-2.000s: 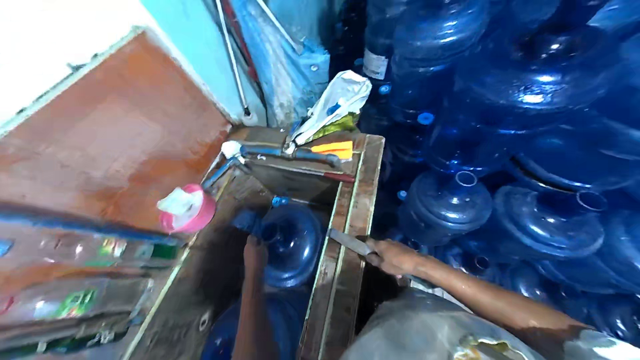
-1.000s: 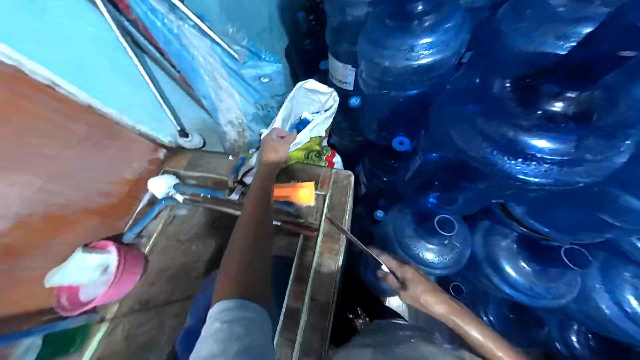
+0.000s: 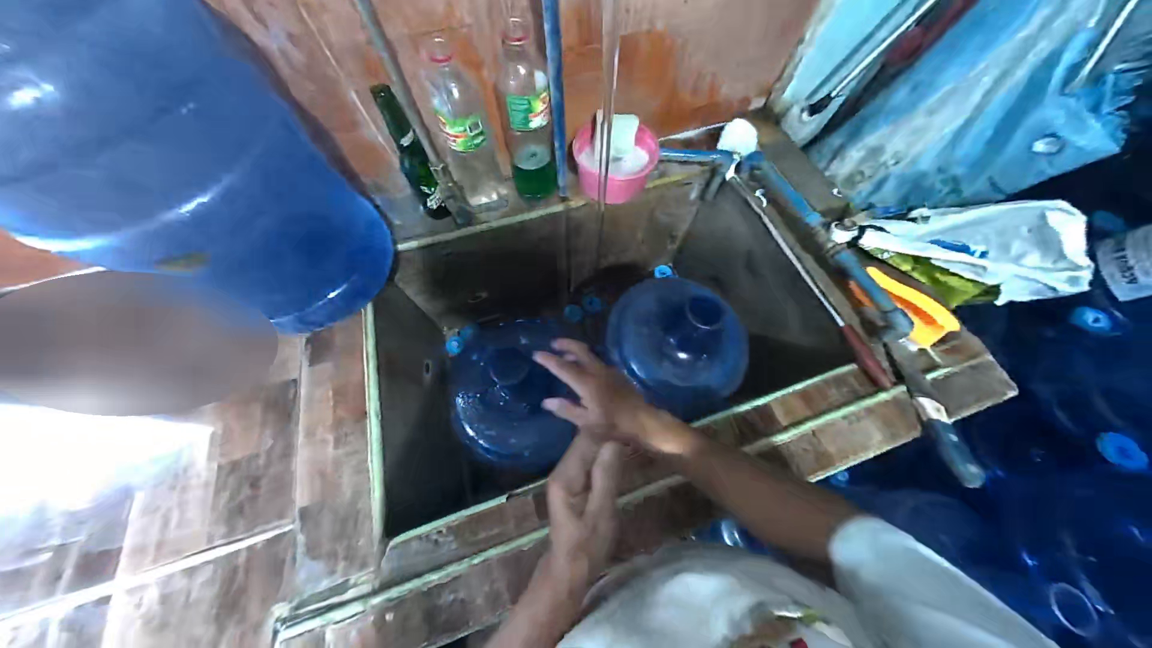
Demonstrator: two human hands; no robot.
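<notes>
My right hand [image 3: 598,391] reaches in from the right with its fingers spread and nothing in them, above the near-left blue water jug [image 3: 513,427]. My left hand [image 3: 585,481] meets the underside of my right hand near the wrist; its fingertips are partly hidden. The other blue jug [image 3: 679,346] stands just right of them in the dark basin [image 3: 765,270]. On the basin's right corner lies a knife [image 3: 954,450], handle toward me. Beside it are a red-handled tool [image 3: 864,355] and an orange-yellow object [image 3: 918,310].
A large blue container [image 3: 180,153] looms at upper left. Glass and plastic bottles [image 3: 531,117] and a pink tub [image 3: 616,162] line the back ledge. Blue pipe [image 3: 810,216] crosses the right side near a white plastic bag [image 3: 1008,243]. Small blue caps [image 3: 573,312] lie around the jugs.
The knife has left my right hand and lies on the ledge. My left hand has come back from the plastic bag to my right hand. The view has swung left.
</notes>
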